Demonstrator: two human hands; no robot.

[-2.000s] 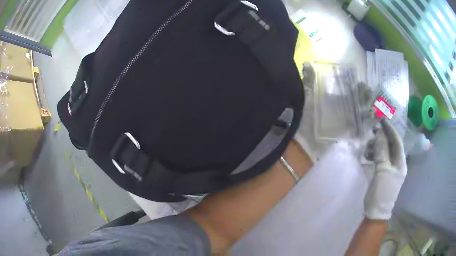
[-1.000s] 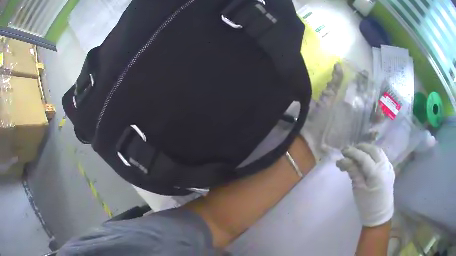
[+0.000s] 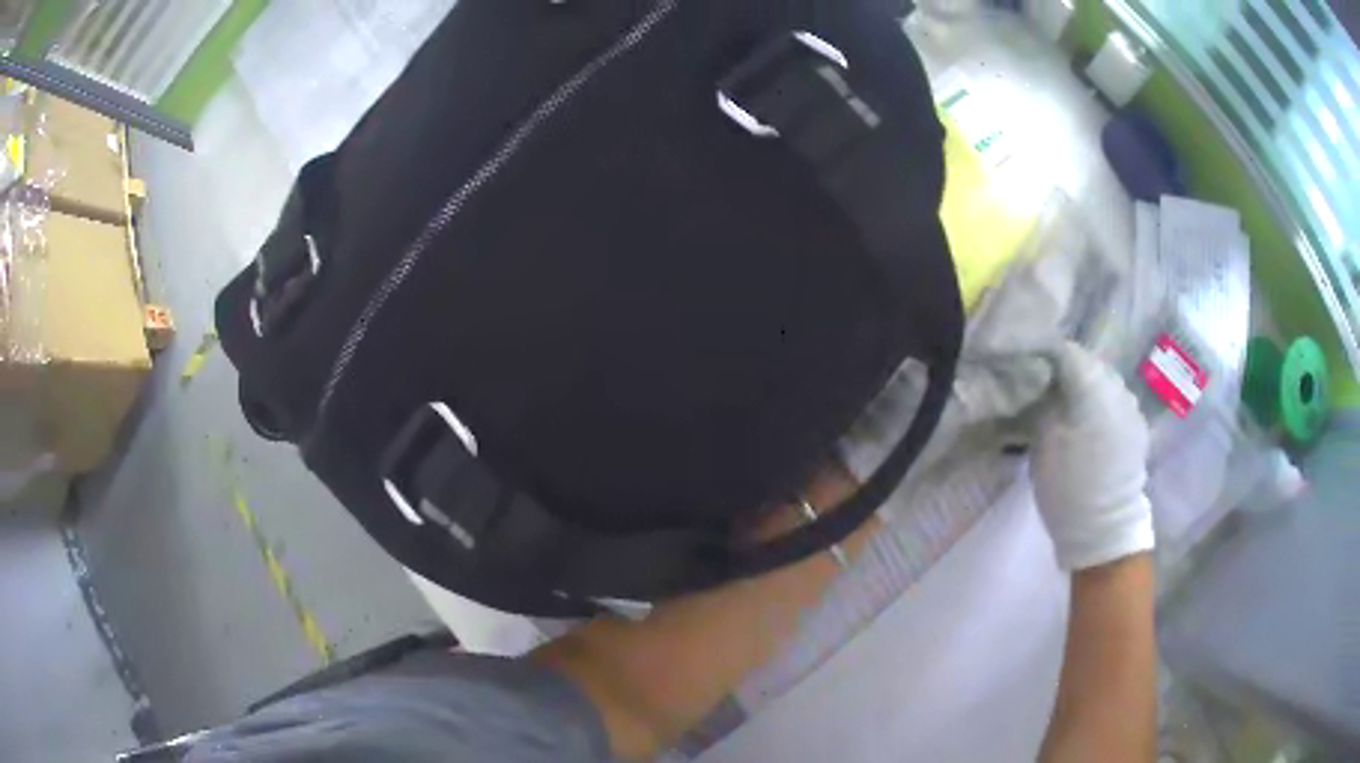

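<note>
A large black bag blocks the middle of the view. My left arm runs beneath it. My left hand, gloved, is blurred and partly hidden at the bag's right edge; its grip cannot be told. My right hand, in a white glove, is beside it with its fingers bent toward it; their tips are not clear. A blurred transparent and grey shape, possibly the clear box, lies just beyond the hands.
A red and white label lies on papers at the right, near a green spool. A yellow sheet shows beside the bag. Cardboard cartons stand at the left, by floor with yellow-black tape.
My right hand has moved up and in beside my left hand. The clear box, distinct earlier, is now blurred and partly covered. The red piece my right hand was touching lies apart from it.
</note>
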